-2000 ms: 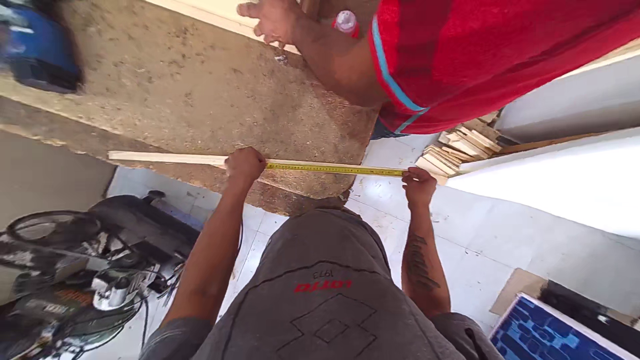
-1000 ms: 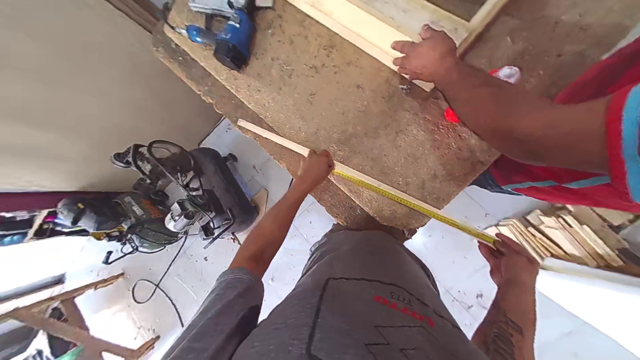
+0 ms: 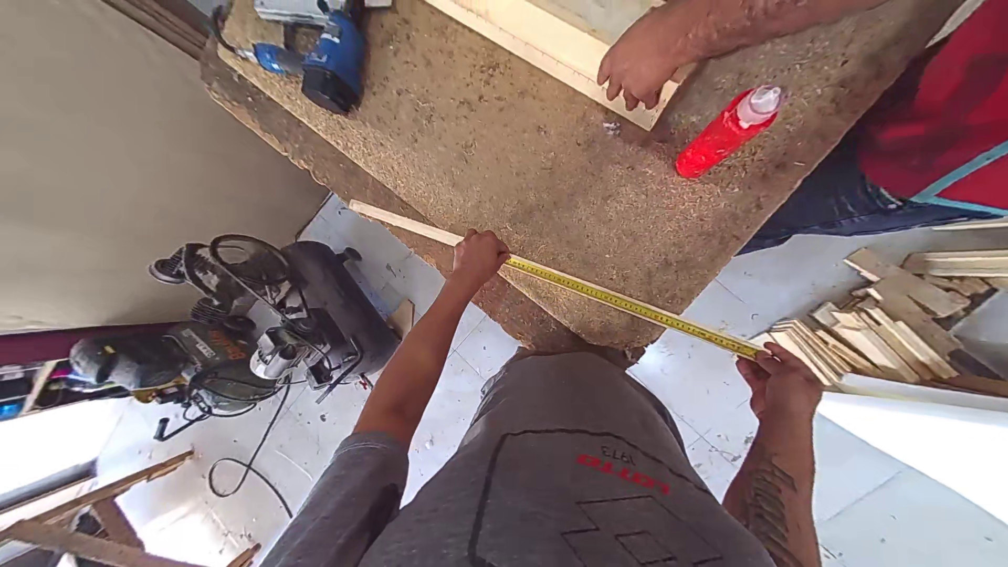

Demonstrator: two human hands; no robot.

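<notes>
A yellow tape measure blade (image 3: 622,302) runs along a thin wooden strip (image 3: 409,226) at the near edge of a particleboard worktable (image 3: 504,157). My left hand (image 3: 480,256) grips the strip and the blade's left end. At the right, beyond the table's corner, my right hand (image 3: 776,378) holds the other end of the blade and strip; its palm side is hidden. A co-worker's hand (image 3: 642,59) rests on a pale wooden frame (image 3: 551,55) on the table. Right of that frame lies a red bottle with a clear cap (image 3: 728,132).
A blue power tool (image 3: 335,63) lies at the table's upper left. An air compressor (image 3: 331,307) with hoses stands on the floor at left. Wood offcuts (image 3: 882,323) are piled at right. The co-worker's red shirt (image 3: 929,118) is at the upper right.
The view has swung a good deal. The co-worker's arm has moved up, and the red bottle it partly covered now shows whole. Both my hands still hold the strip and tape.
</notes>
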